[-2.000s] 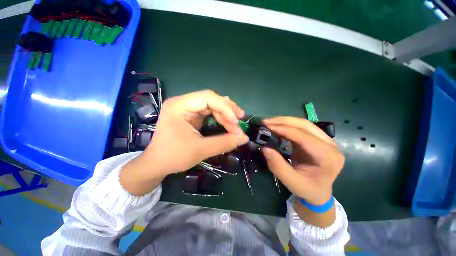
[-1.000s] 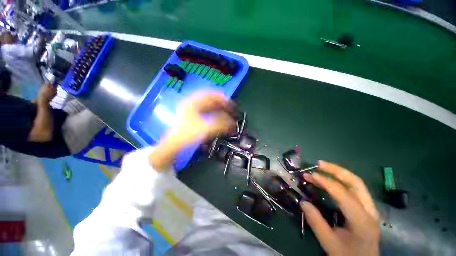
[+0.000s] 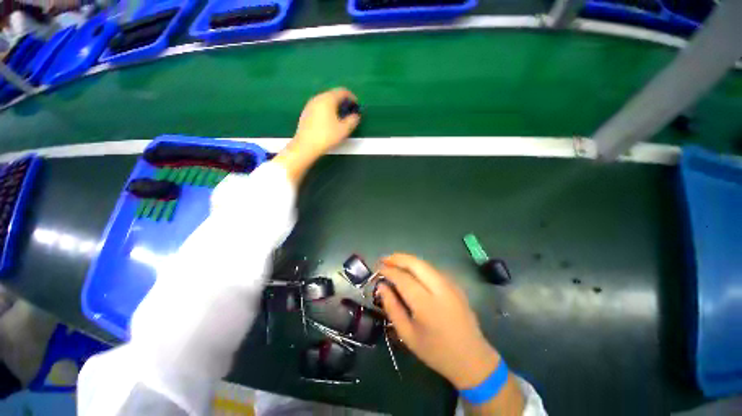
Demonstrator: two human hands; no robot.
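Observation:
My left hand [image 3: 322, 123] is stretched out over the green conveyor belt, its fingers around a small black housing [image 3: 348, 107]. My right hand [image 3: 419, 313] is low over the loose pile of black housings [image 3: 358, 321] with thin metal rods. Its fingertips are at a black housing in the pile; whether they grip it is hidden. A separate board-and-housing unit [image 3: 495, 270] lies right of the pile, with its green board [image 3: 474, 247] pointing up and left. The left parts tray [image 3: 108, 268] holds rows of black housings with green boards.
The right parts tray [image 3: 720, 276] stands at the right edge. A white rail [image 3: 456, 147] runs between bench and conveyor belt [image 3: 472, 85], with a grey post at right. Several blue trays with black parts stand beyond the belt. Small black bits [image 3: 567, 264] lie on the bench.
The view has turned back to the right. My left hand has moved from above the left tray and pile out over the conveyor. My right hand stays at the pile, its fingers now closer together.

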